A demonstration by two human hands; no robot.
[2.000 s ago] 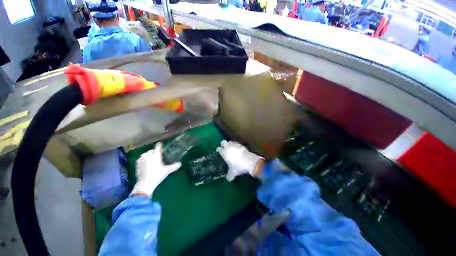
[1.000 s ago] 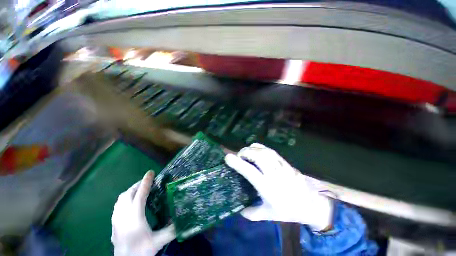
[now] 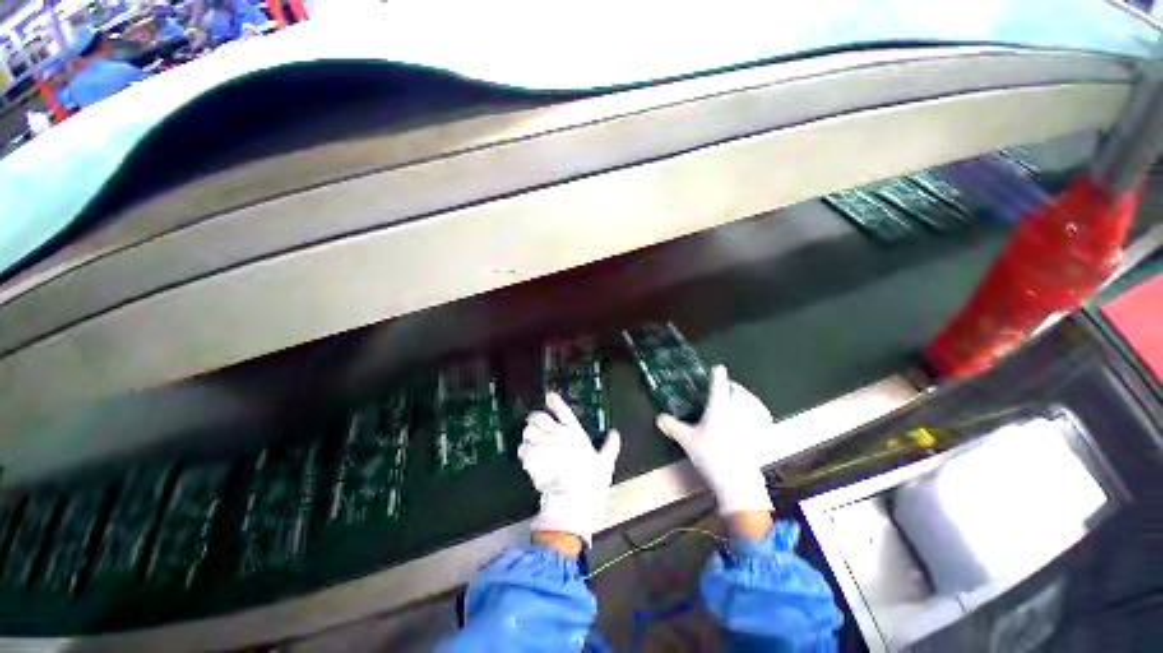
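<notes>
My left hand (image 3: 568, 475), in a white glove, has its fingers and thumb around the near end of a dark-green printed circuit board (image 3: 574, 370) on the conveyor belt. My right hand (image 3: 728, 440), also white-gloved, holds the near end of another board (image 3: 666, 364) just to the right. The two boards are apart and slightly tilted to each other. The gloves hide their near ends. Whether the boards rest fully on the belt cannot be told.
A row of boards (image 3: 370, 457) lies on the dark conveyor belt (image 3: 791, 306) to the left, and several more at the far right. A metal rail edges the belt. A red-wrapped post (image 3: 1039, 274) stands right, above an open box (image 3: 867, 561) with white material. A grey ledge overhangs the belt.
The view has swung right, from the green mat to the conveyor. The two boards, held overlapping one second ago, are now apart at the belt, one at each hand.
</notes>
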